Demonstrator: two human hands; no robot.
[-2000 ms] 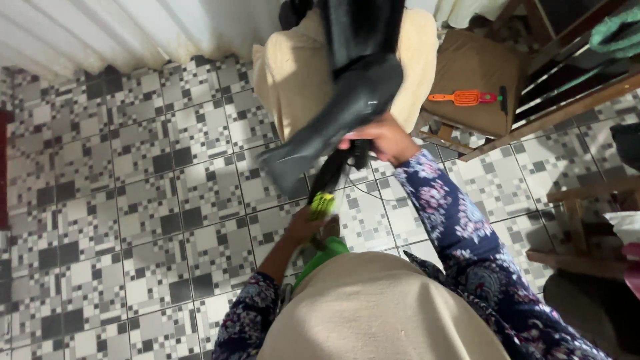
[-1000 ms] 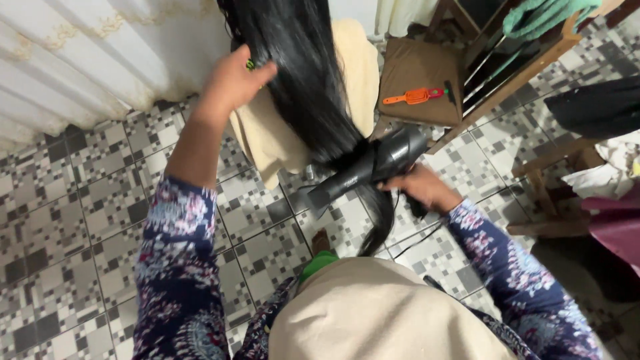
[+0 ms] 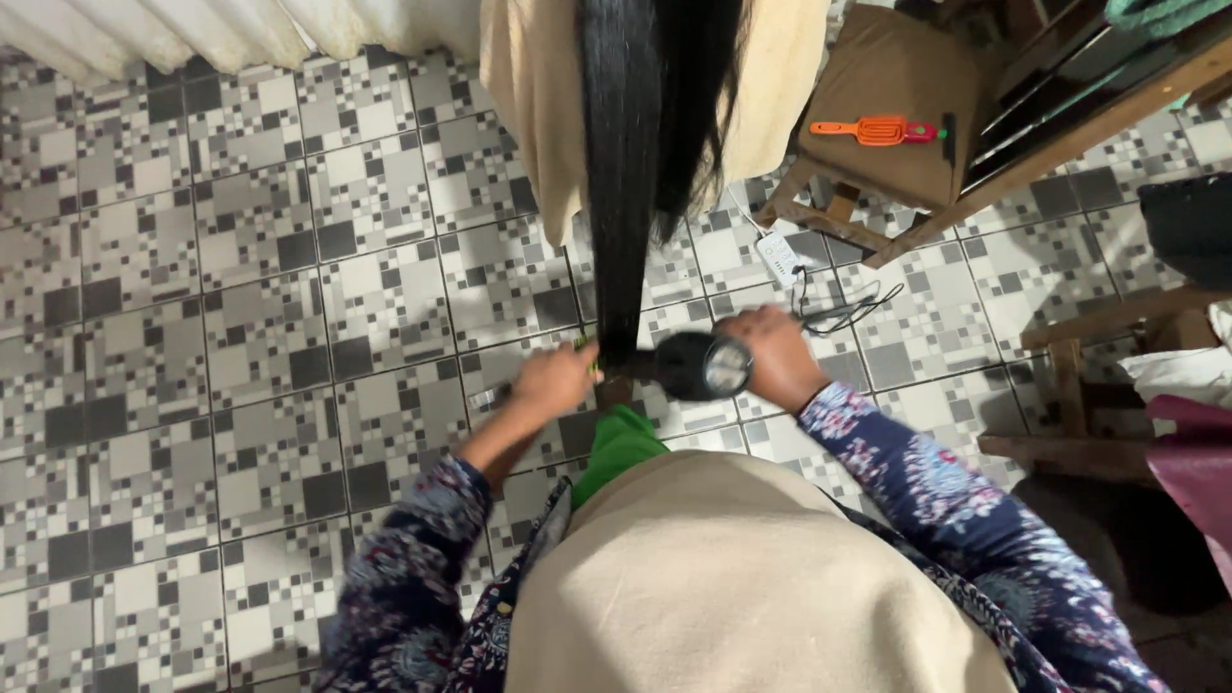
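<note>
Long straight black hair (image 3: 621, 173) hangs from the top of the view over a person's beige cape (image 3: 534, 106). At the lower end of a stretched lock, my left hand (image 3: 558, 382) grips a hairbrush (image 3: 592, 358), of which only a green-and-black bit shows. My right hand (image 3: 775, 356) holds a black hair dryer (image 3: 701, 366) by its handle, mostly hidden by the fingers. The dryer's nozzle points left at the end of the lock, close to the brush. A looser section of hair hangs to the right of the stretched one.
An orange vent brush (image 3: 881, 131) and a dark comb (image 3: 949, 140) lie on a brown chair seat (image 3: 890, 58). Below the chair, a white power strip (image 3: 778, 258) and a dark cord (image 3: 852, 313) rest on the tiled floor. A white curtain (image 3: 241, 29) hangs at upper left; wooden furniture (image 3: 1068, 385) stands at right.
My left hand has come down from the upper hair to the lock's end, where it grips the brush. The dryer, earlier across the hair, is now to the right of the lock's end.
</note>
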